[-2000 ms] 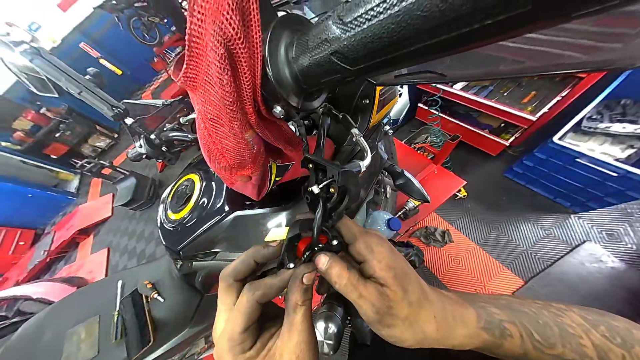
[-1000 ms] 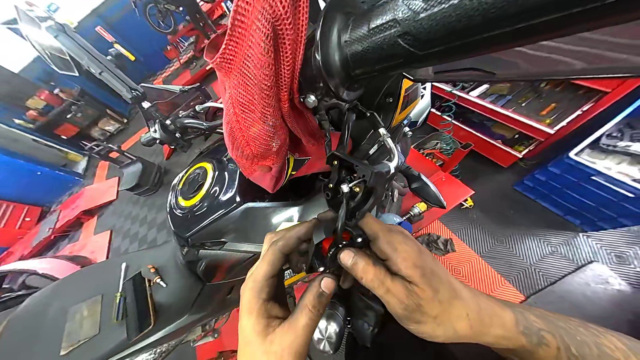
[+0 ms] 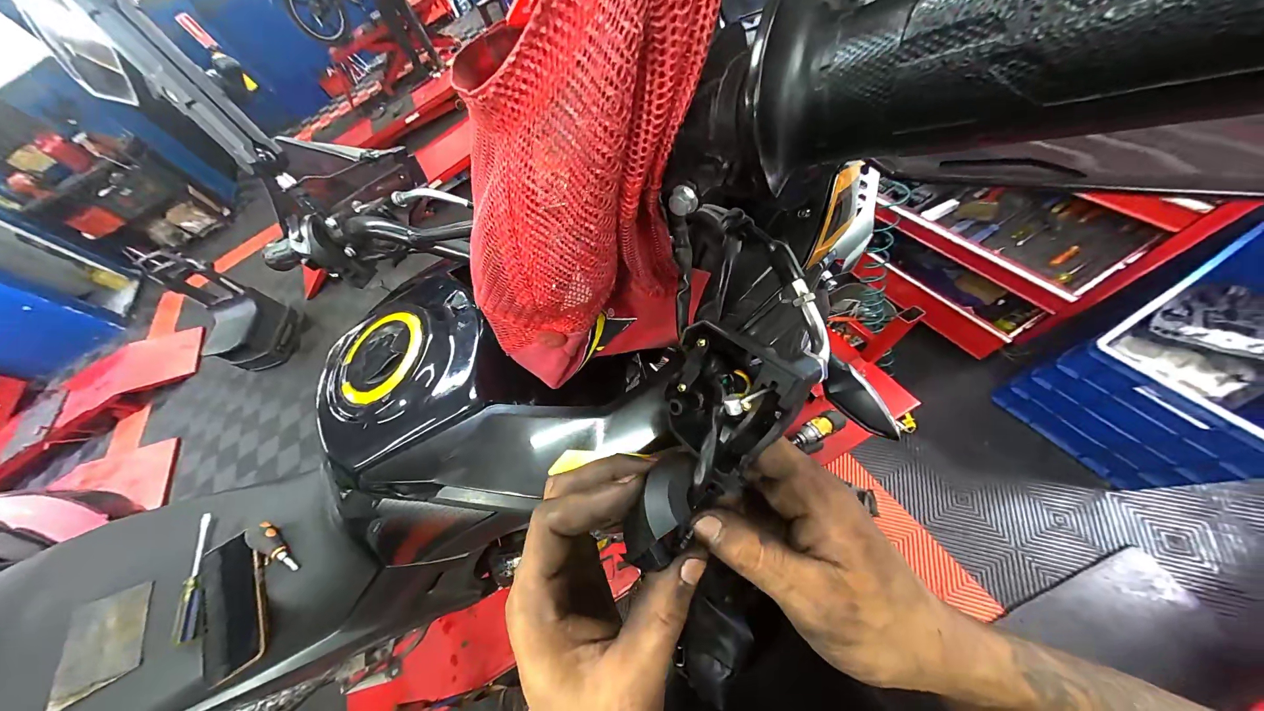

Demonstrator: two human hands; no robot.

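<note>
My left hand (image 3: 602, 583) grips a curved black plastic housing part (image 3: 664, 509) between thumb and fingers. My right hand (image 3: 829, 553) pinches the same black assembly from the other side, its thumb near my left thumb. Just above the hands is an opened handlebar switch housing (image 3: 741, 395), its wires and a small white connector showing. A black rubber handlebar grip (image 3: 948, 79) crosses the top right. Red mesh cloth (image 3: 592, 188) hangs beside it, over the motorcycle. The fingers hide parts of the held piece.
The black fuel tank (image 3: 449, 365) has a yellow-ringed cap. On the seat (image 3: 306, 592) lie a screwdriver (image 3: 195, 583), a small orange-and-black driver (image 3: 274, 545), a black pouch (image 3: 234, 612) and a flat grey sheet (image 3: 102, 647). Open red tool drawers (image 3: 987, 267) and a blue crate (image 3: 1096, 425) stand right.
The black part in my hands has been turned; the red piece seen between my fingers earlier is out of sight. My left fingers have shifted around the curved housing.
</note>
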